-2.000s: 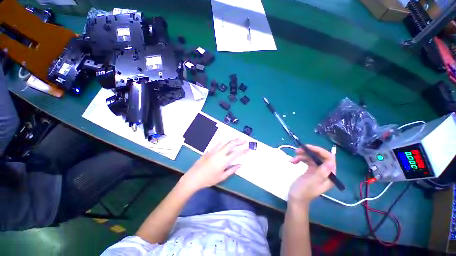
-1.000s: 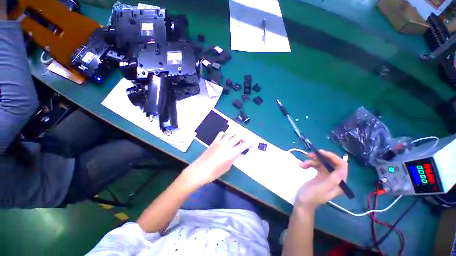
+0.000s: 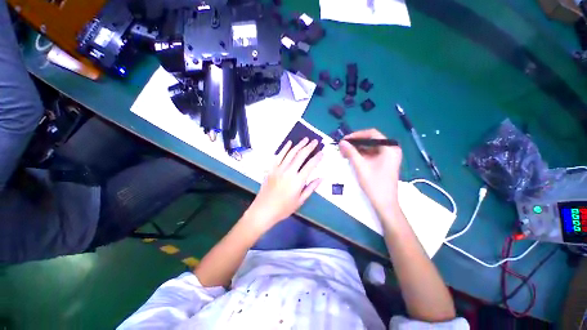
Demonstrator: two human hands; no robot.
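Observation:
My left hand [image 3: 293, 177] lies with spread fingers over the lower part of the dark adhesive pad sheet [image 3: 300, 134], at the left end of the white strip [image 3: 421, 216]. Whether anything is under its fingers is hidden. My right hand [image 3: 373, 169] is shut on the dark tweezers [image 3: 373, 142], held like a pen. Their tip points left, close to the pad sheet's right edge; I cannot tell if it touches or carries anything. One small black part [image 3: 337, 189] lies on the strip between my hands.
Loose black parts [image 3: 351, 84] lie beyond the strip. Device assemblies [image 3: 222, 38] sit on white paper at left. A pen [image 3: 418, 143], plastic bag [image 3: 508, 158], white cable [image 3: 479, 261] and power supply [image 3: 547, 219] are at right. A person's leg [image 3: 19, 103] is at far left.
My right hand has moved left with the tweezers, from the strip's right part to near the pad sheet. My left hand has shifted onto the sheet. The camera view has also shifted closer.

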